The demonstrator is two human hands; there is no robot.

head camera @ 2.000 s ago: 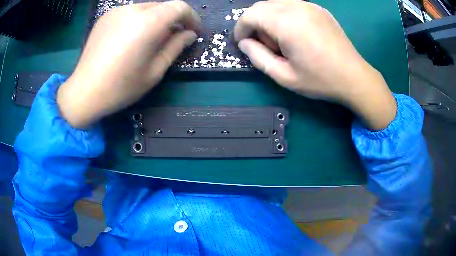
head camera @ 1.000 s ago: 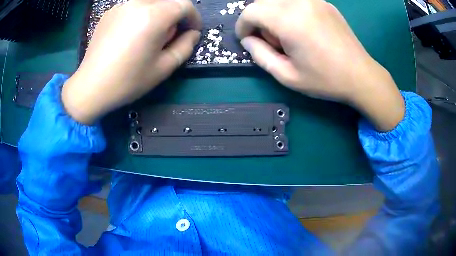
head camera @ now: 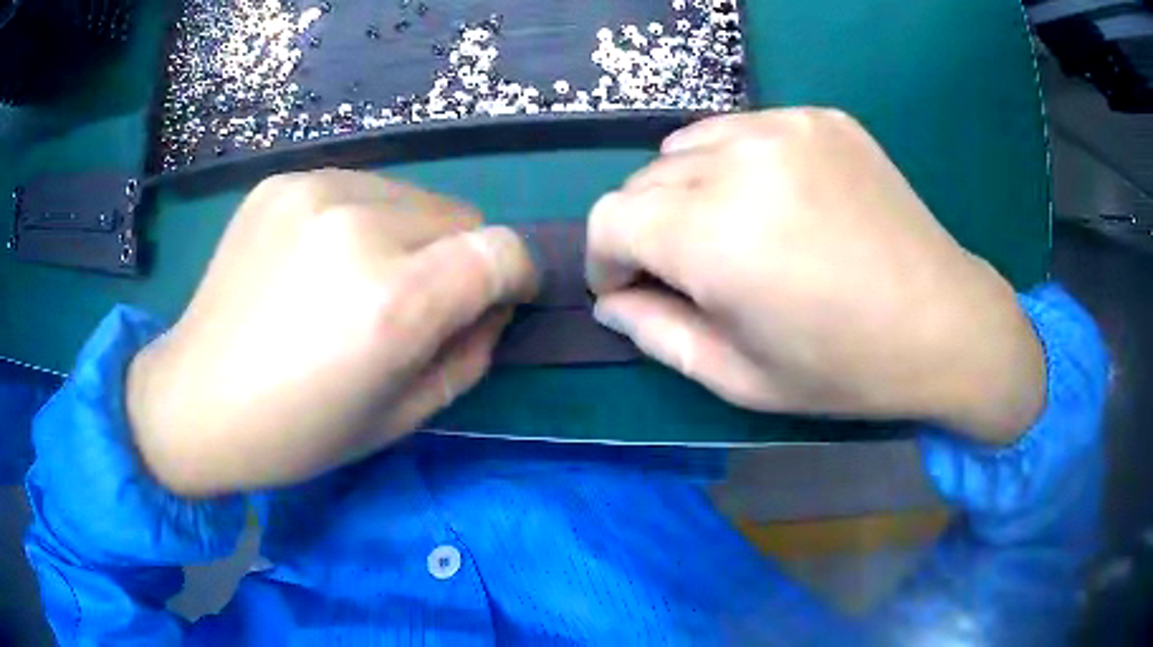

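Note:
The black bar-shaped housing [head camera: 565, 331] lies on the green mat near its front edge, mostly hidden under both hands; only its middle shows. My left hand [head camera: 348, 322] is over its left part, thumb and fingers pinched together. My right hand [head camera: 809, 259] is over its right part, fingers curled and thumb close to them. Whether either hand holds a small fastener is hidden. Beyond them is the black tray [head camera: 379, 63] with many shiny small fasteners [head camera: 645, 66] scattered in it.
A second black housing [head camera: 79, 223] lies on the mat [head camera: 910, 164] at the left, by the tray's corner. Dark ribbed items stand at the top left. Dark equipment is at the top right beyond the mat's edge. The front edge curves below my hands.
Both hands have moved from over the tray back toward me and are now over the housing, covering most of it. More of the tray and its fasteners shows.

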